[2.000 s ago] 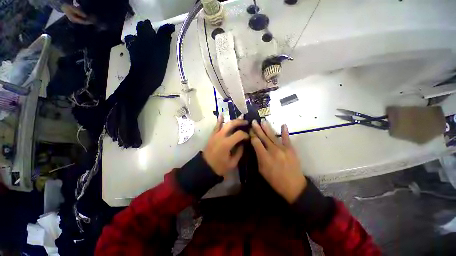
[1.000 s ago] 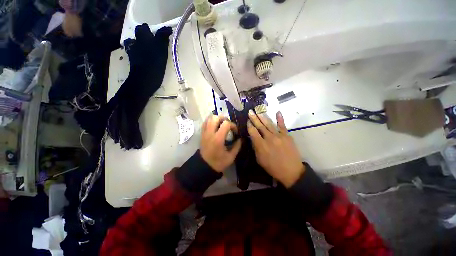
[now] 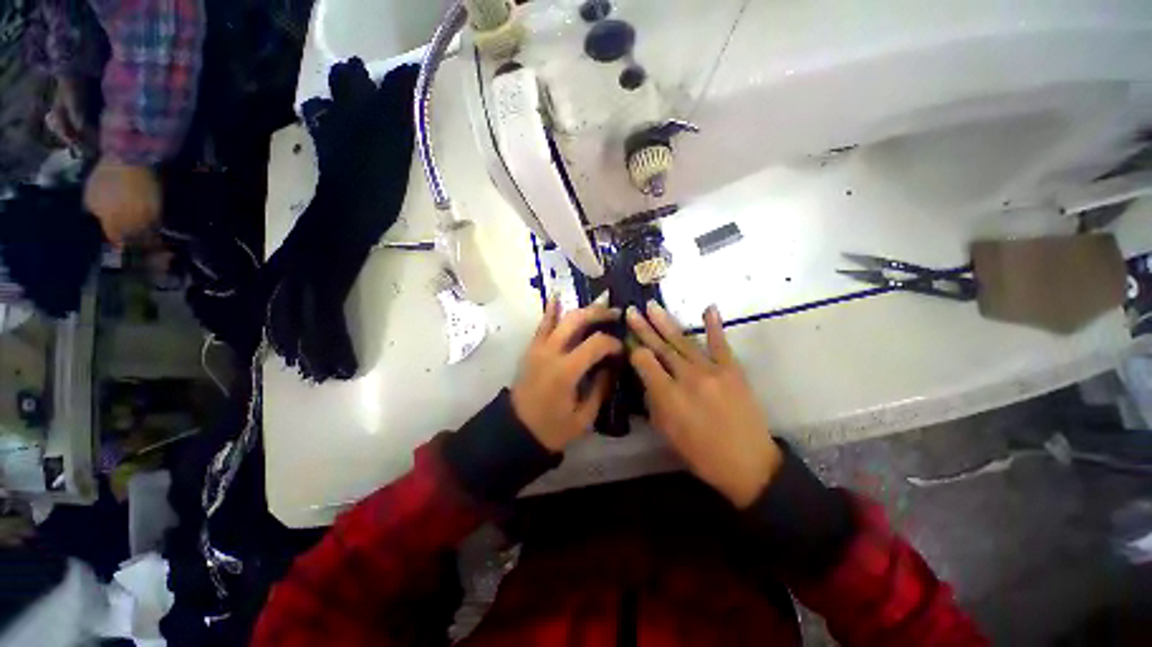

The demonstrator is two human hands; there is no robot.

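A black work piece (image 3: 615, 402) lies on the white machine bed, running from the needle area towards the table's front edge. My left hand (image 3: 558, 377) rests on its left side, fingers bent and fingertips on the fabric. My right hand (image 3: 702, 402) lies flatter on its right side, fingertips just below the presser foot area. Both hands press the fabric down. The yellowish foot guard (image 3: 651, 271) shows beside the needle. The needle tip itself is hidden by the machine head (image 3: 543, 164) and the fabric.
Black gloves (image 3: 341, 215) lie left of the gooseneck lamp (image 3: 430, 139). Open snips (image 3: 916, 278) lie at right, handles at a brown pad (image 3: 1049, 281). A white tag (image 3: 462, 325) is at the lamp's base. Another person's hand (image 3: 123, 202) and plaid sleeve show upper left, near black fabric.
The work piece has moved up towards the needle; less of it hangs towards the front edge. My left fingers have shifted up and right. The other person's arm has come further into view.
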